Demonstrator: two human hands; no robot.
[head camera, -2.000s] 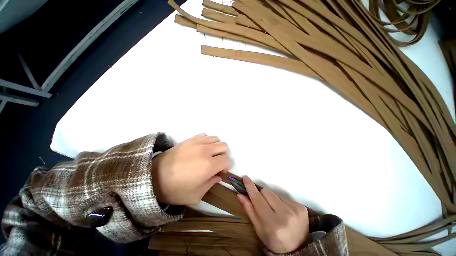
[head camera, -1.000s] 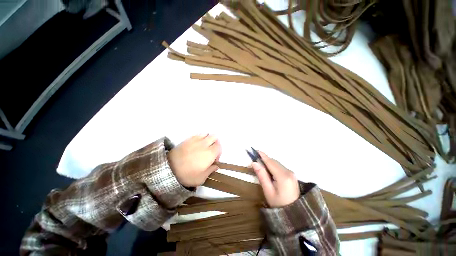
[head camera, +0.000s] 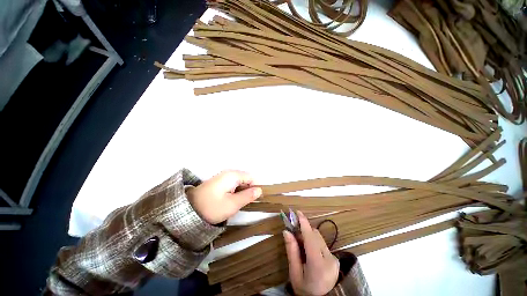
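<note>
My left hand (head camera: 224, 195) pinches the end of a flat tan-brown strap (head camera: 346, 181) between thumb and finger. The strap arcs away to the right, slightly apart from the others. My right hand (head camera: 314, 257) holds small thread snips (head camera: 290, 221), blades pointing up and away; a dark finger loop shows beside the fingers. The snips are over the near bundle of straps (head camera: 381, 217), not touching the held strap. The strap's very end is hidden by my left fingers.
A far pile of straps (head camera: 323, 63) fans across the white table (head camera: 138, 167). Coiled straps (head camera: 341, 17) lie at the top. Crumpled brown pieces (head camera: 456, 40) are at upper right, a gathered brown clump (head camera: 485, 243) at lower right. A metal frame (head camera: 69, 124) stands at left over the dark floor.
The view has shifted right. My right hand with the snips has moved down, away from my left hand and over the near bundle. The held strap now shows along its length.
</note>
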